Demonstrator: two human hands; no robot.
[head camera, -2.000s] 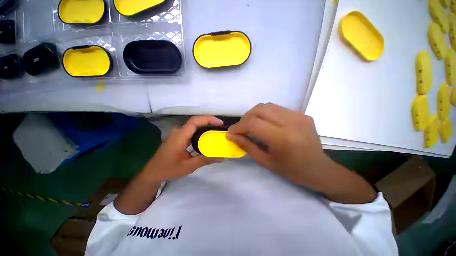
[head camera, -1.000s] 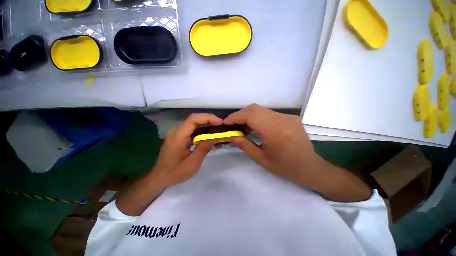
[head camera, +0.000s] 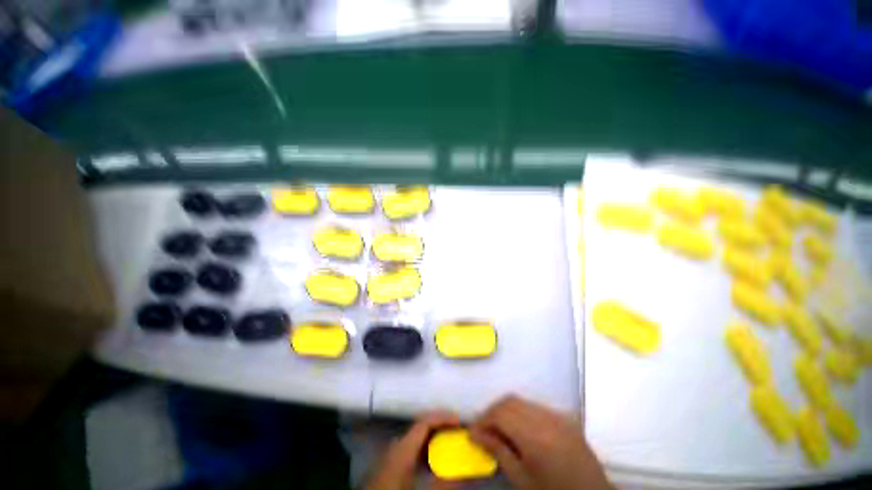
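The view is blurred. A case with a yellow insert (head camera: 461, 455) is held at the bottom edge, in front of the bench; its black shell can hardly be seen. My left hand (head camera: 413, 457) grips its left side and is cut off by the frame's edge. My right hand (head camera: 540, 445) has its fingers on the case's upper right. A fitted case (head camera: 466, 340) lies alone on the bench. Left of it, an all-black shell (head camera: 392, 342) sits in the clear blister tray, beside another fitted case (head camera: 319, 340).
More fitted cases and black shells (head camera: 219, 278) stand in rows at the left. Loose yellow inserts (head camera: 626, 327) lie on white sheets (head camera: 650, 412) at the right. A green conveyor belt (head camera: 382, 110) runs behind. A brown carton (head camera: 48, 258) stands at the left end.
The view has tilted up and shows the belt and whole tray. The held case, edge-on a second ago, now shows its yellow face. Both hands still hold it.
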